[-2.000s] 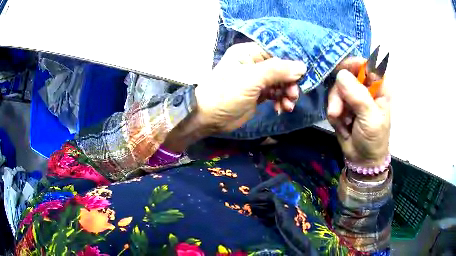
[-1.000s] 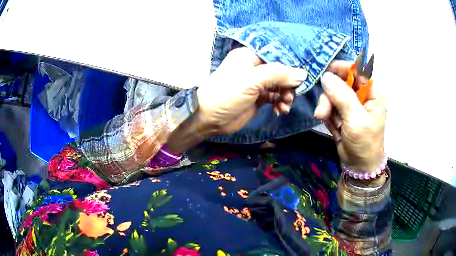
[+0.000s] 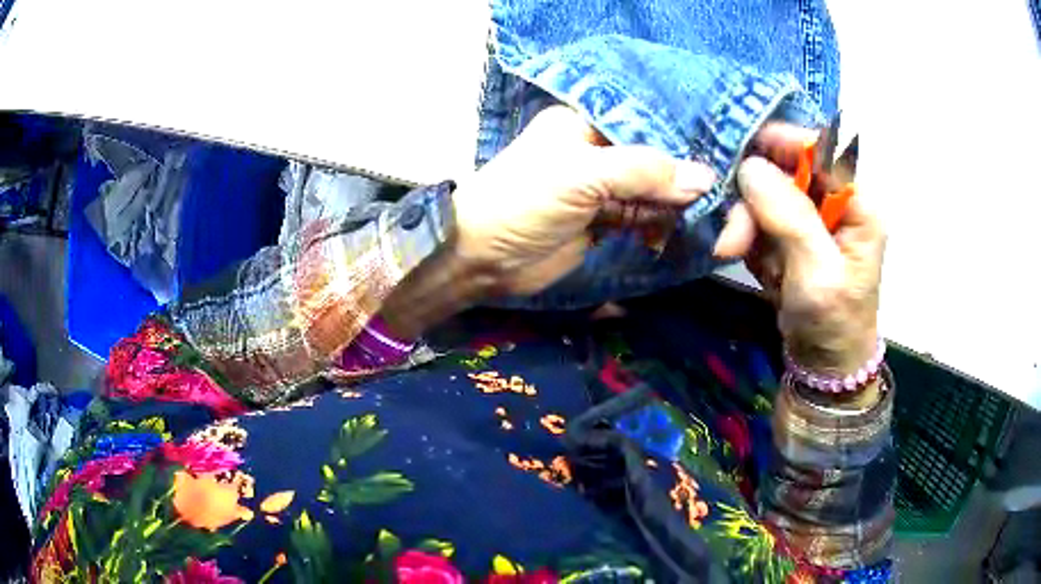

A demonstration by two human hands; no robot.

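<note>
A blue denim garment lies over the table's front edge, its near hem folded up. My left hand grips the folded hem between thumb and fingers, with part of the hand under the cloth. My right hand is at the hem's right corner, its thumb and index finger close together by the seam. Orange-handled thread snips sit in my right hand, dark blades pointing up and away. Whether the right fingertips pinch a thread is too small to tell.
The white table spans the back. Below it at left is a blue bin with grey scraps; more pale scraps lie at the far left. A green crate is below at right. A dark floral apron covers my lap.
My right hand has moved left, closer to the hem corner, and the snips have moved and turned with it. The left hand keeps its hold; the folded hem has shifted slightly.
</note>
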